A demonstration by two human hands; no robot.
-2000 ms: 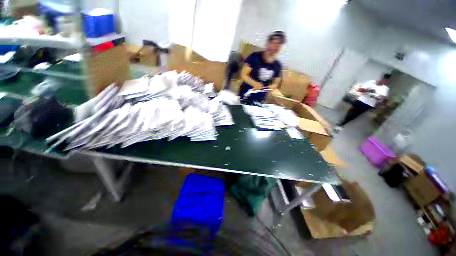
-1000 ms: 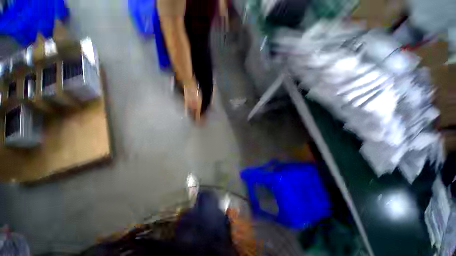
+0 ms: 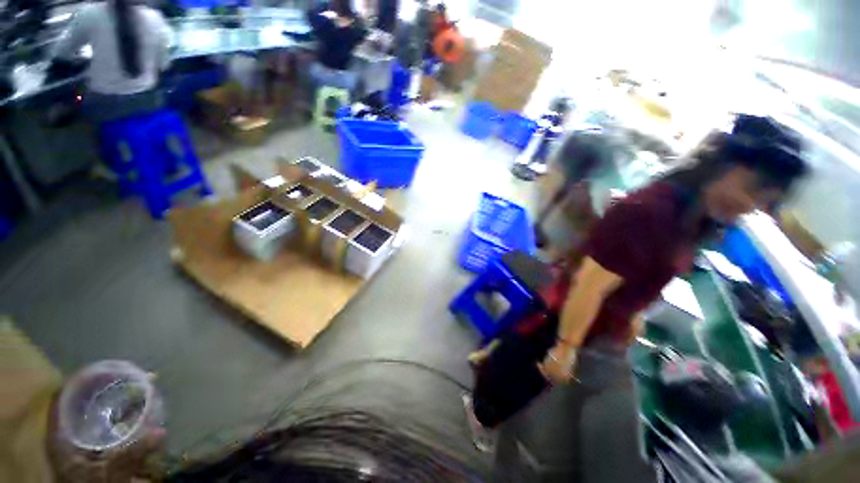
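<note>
A clear round plastic cup (image 3: 108, 406) is at the lower left edge, its wide mouth turned up towards me. My left hand (image 3: 99, 462) is blurred and partly cut off by the lower edge; it is around the cup from below and holds it. The fingers are hard to make out. My right hand is not in view. Dark hair strands cover the bottom middle.
A brown cardboard sheet (image 3: 283, 307) on the floor bears white boxes (image 3: 368, 247) with dark contents. A person in a dark red top (image 3: 641, 226) stands close at right by the green bench (image 3: 717, 321). Blue crates (image 3: 382, 151), blue stools (image 3: 156, 156) and other people are further back.
The view has swung left, from the bench piled with white sheets to the hall floor. The cup and my left hand now show clearly at lower left. The cardboard with boxes is nearer the middle.
</note>
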